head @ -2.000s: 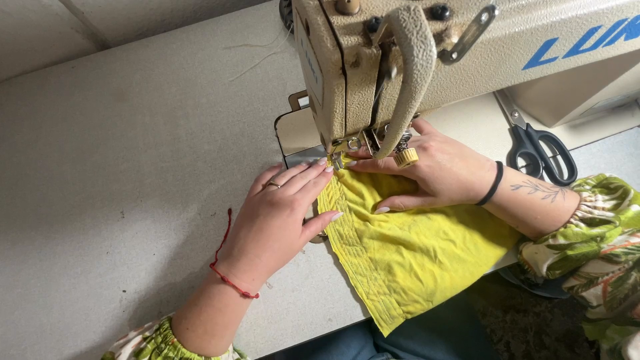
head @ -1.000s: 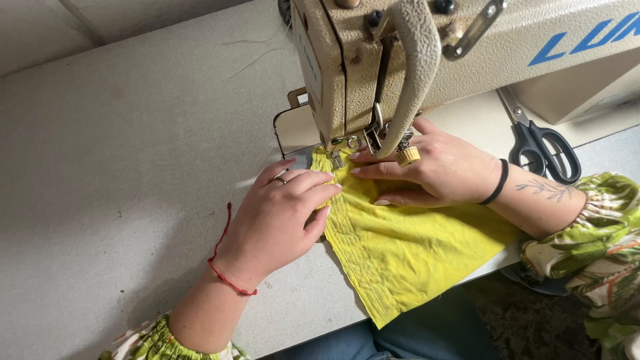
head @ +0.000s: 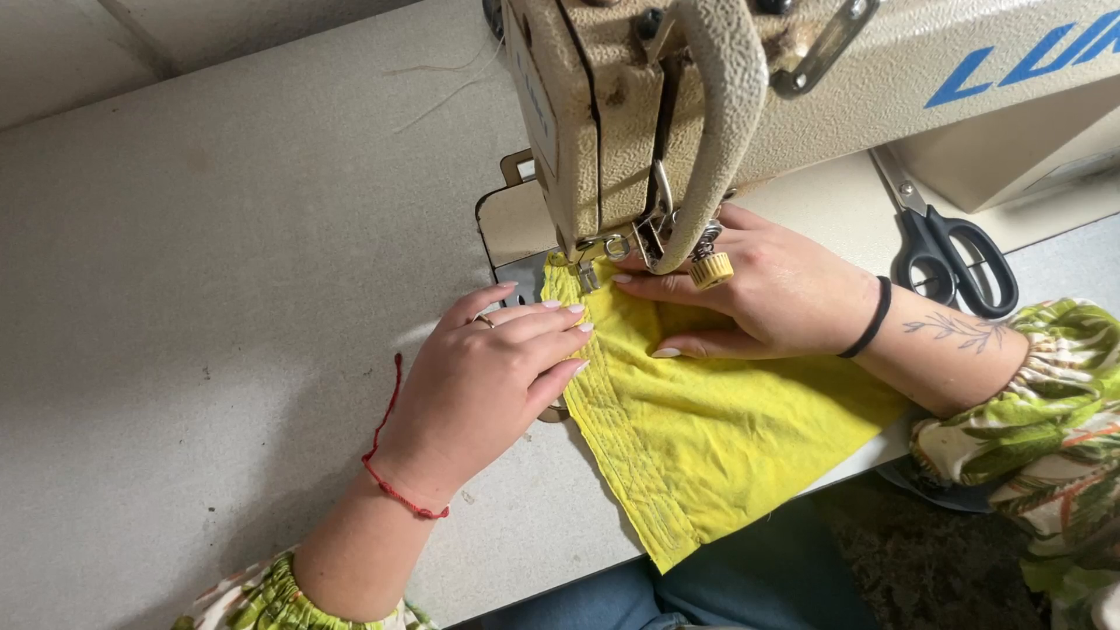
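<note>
Yellow fabric point(head: 744, 429) with several stitched rows along its left edge lies under the presser foot point(head: 586, 276) of a beige industrial sewing machine point(head: 604, 114). My left hand point(head: 490, 376), with a ring and a red string bracelet, rests its fingertips on the stitched edge, just below and left of the foot. Flat on the fabric right of the foot is my right hand point(head: 752, 289); some of its fingers are hidden behind the machine's thread guard and tension knob. Neither hand grips the fabric. The needle is not clearly visible.
Black-handled scissors point(head: 958, 254) lie on the machine bed at the right, beyond my right wrist. Loose threads point(head: 437, 96) are on the grey table point(head: 219, 289) behind the machine head. Part of the fabric hangs over the table's front edge, above my lap.
The fabric's stitched edge has moved a little away from me under the foot. My left hand, closer to the foot two seconds ago, has shifted back and left, its fingers more spread.
</note>
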